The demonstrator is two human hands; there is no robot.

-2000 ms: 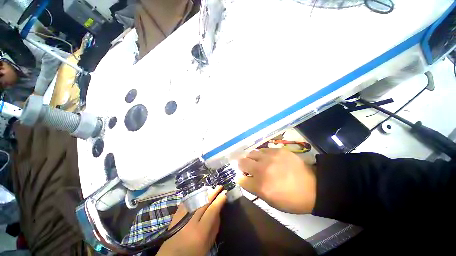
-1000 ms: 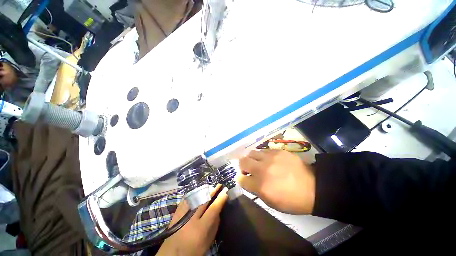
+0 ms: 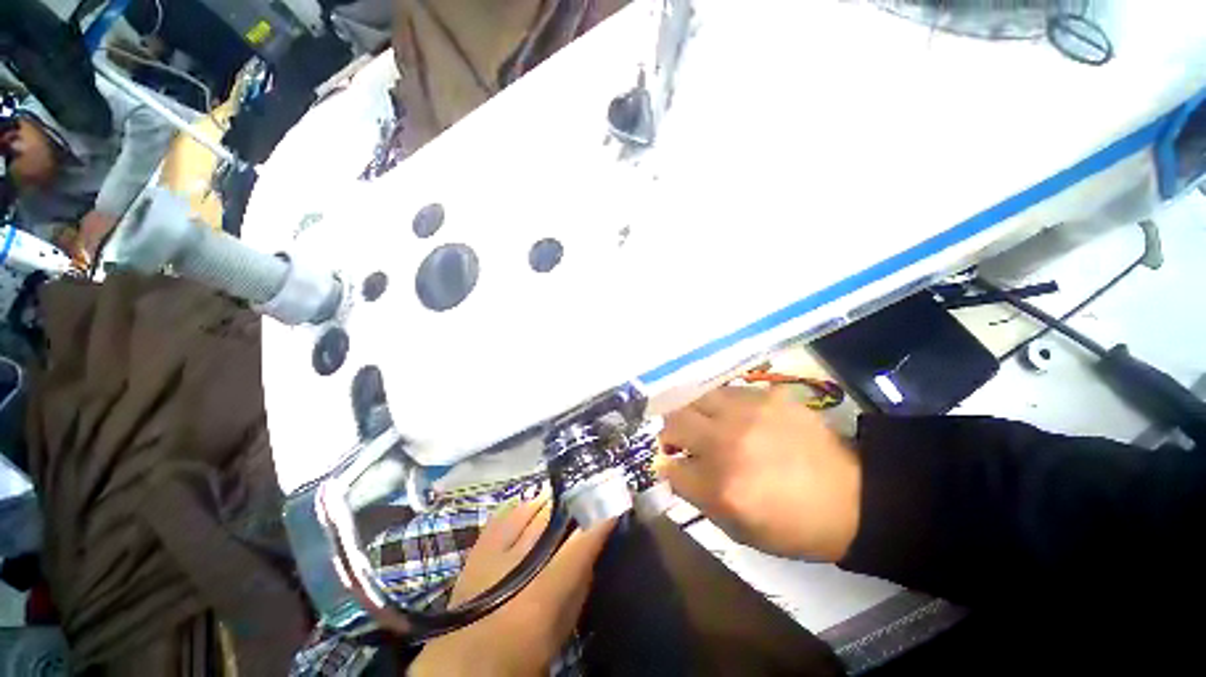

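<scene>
My left hand (image 3: 529, 582) is at the needle end of the white sewing machine (image 3: 556, 351), partly behind the shiny tension parts (image 3: 602, 456) and a curved metal guard (image 3: 331, 556). My right hand (image 3: 764, 474), in a black sleeve, rests beside it, fingertips hidden under the machine head. Plaid fabric (image 3: 430, 545) shows behind the guard, left of my left hand. A dark fabric piece (image 3: 688, 602) lies between my hands and runs toward the lower edge. The fingertips and needle area are hidden, so I cannot tell what either hand grips.
A large pile of brown cloth (image 3: 132, 450) is left of the machine, with more brown cloth (image 3: 476, 60) behind it. A black flat object (image 3: 913, 355), a small orange-yellow tool (image 3: 809, 388) and a black-handled tool (image 3: 1148, 386) lie right. Another person's grey sleeve (image 3: 130, 165) shows upper left.
The view has shifted, so the machine head sits further right and more brown cloth shows at left. Both hands stay close together at the needle end.
</scene>
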